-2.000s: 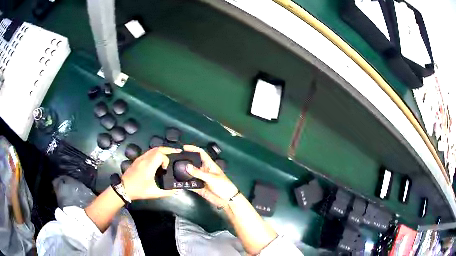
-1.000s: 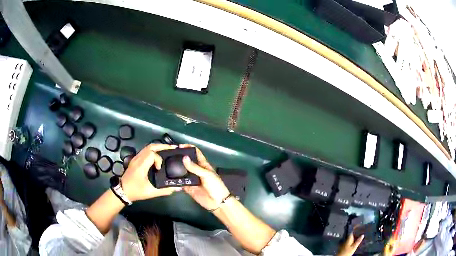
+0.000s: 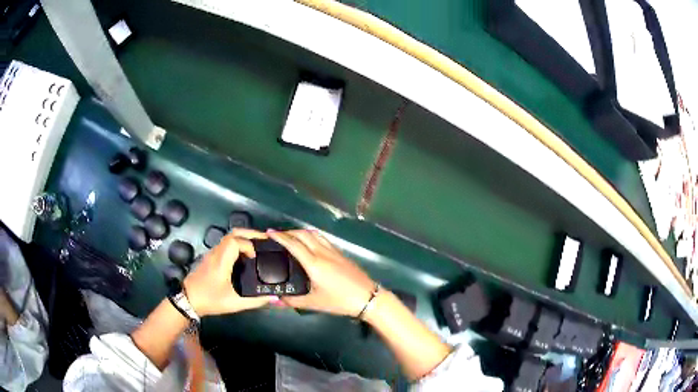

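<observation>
A flat black square insert point(image 3: 250, 285) with small pale lettering on its near edge is held between my two hands above the bench. A black rounded unit point(image 3: 273, 266) sits at its middle. My left hand point(image 3: 218, 277) grips the insert's left side. My right hand point(image 3: 329, 272) grips its right side, with the fingers along the far edge. The thumbs are hard to make out. More black rounded units point(image 3: 155, 182) lie in a loose cluster on the bench to the left.
Black lettered inserts point(image 3: 462, 302) lie to the right, near a red tray point(image 3: 617, 369). The green belt point(image 3: 229, 99) carries black boxes with white cards point(image 3: 312, 115). A metal post point(image 3: 103, 73) and white parts tray point(image 3: 30, 130) stand left. Large black boxes point(image 3: 559, 46) are on the upper shelf.
My right thumb and fingers have moved off the top of the rounded unit to the insert's right side. The coworker's hand at lower right is gone from view. The camera view has shifted.
</observation>
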